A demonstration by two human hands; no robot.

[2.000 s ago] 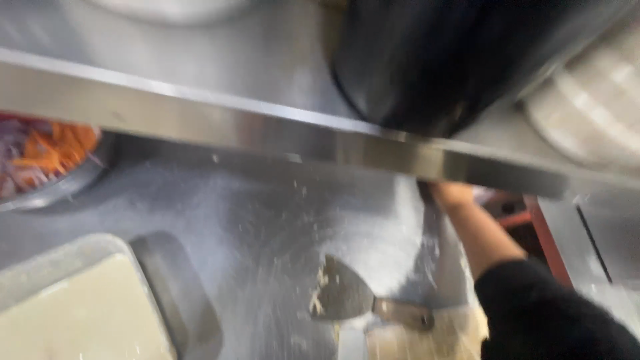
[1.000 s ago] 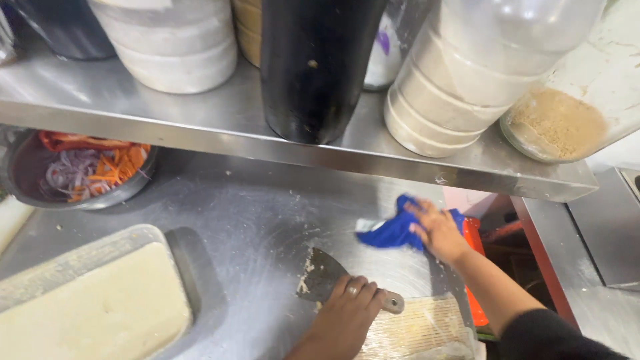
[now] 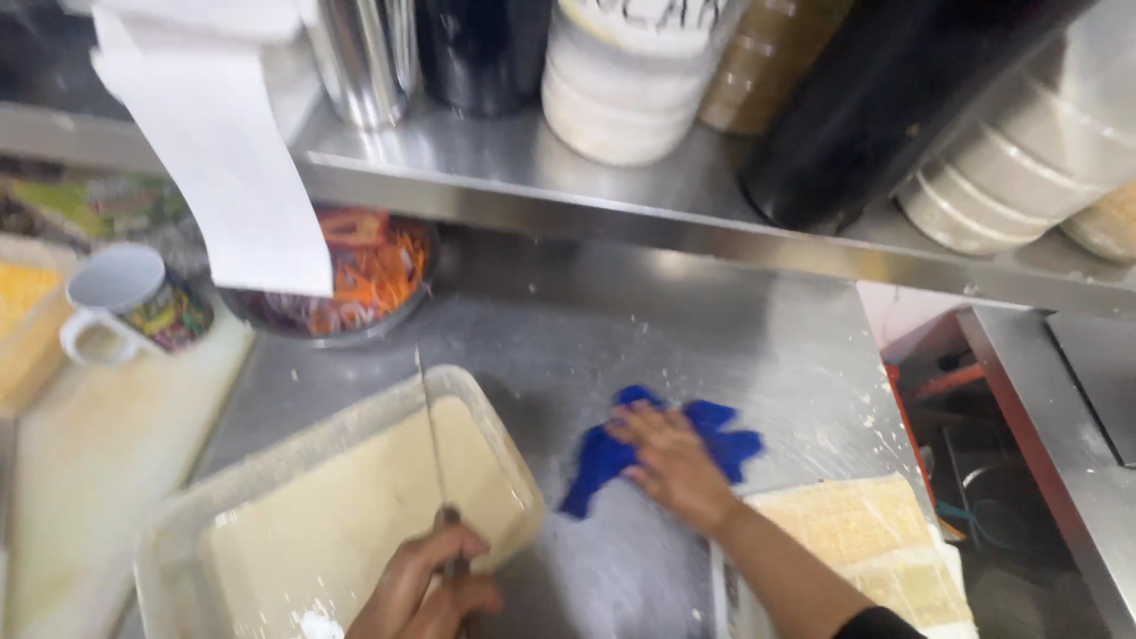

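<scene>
My left hand (image 3: 430, 581) grips the handle of a metal scraper (image 3: 433, 435), whose blade is seen edge-on above a rectangular tub of pale batter (image 3: 355, 524). Pressed flat on a blue cloth (image 3: 603, 457), my right hand (image 3: 670, 457) rests with spread fingers on the stainless steel worktop (image 3: 577, 568). A pale ridged board or mat (image 3: 843, 524) lies beneath my right forearm, at the lower right.
A steel shelf (image 3: 550, 209) crosses above, bearing tubs and a black cylinder (image 3: 887, 106). White paper (image 3: 231, 169) hangs before a bowl of cut vegetables (image 3: 377, 275). A mug (image 3: 133, 302) stands by a cutting board (image 3: 98, 470). Right of the worktop is a gap.
The scraper, lying on the worktop two seconds ago, is now lifted in my left hand over the tub. My right hand has moved left across the worktop with the blue cloth. The view has shifted left.
</scene>
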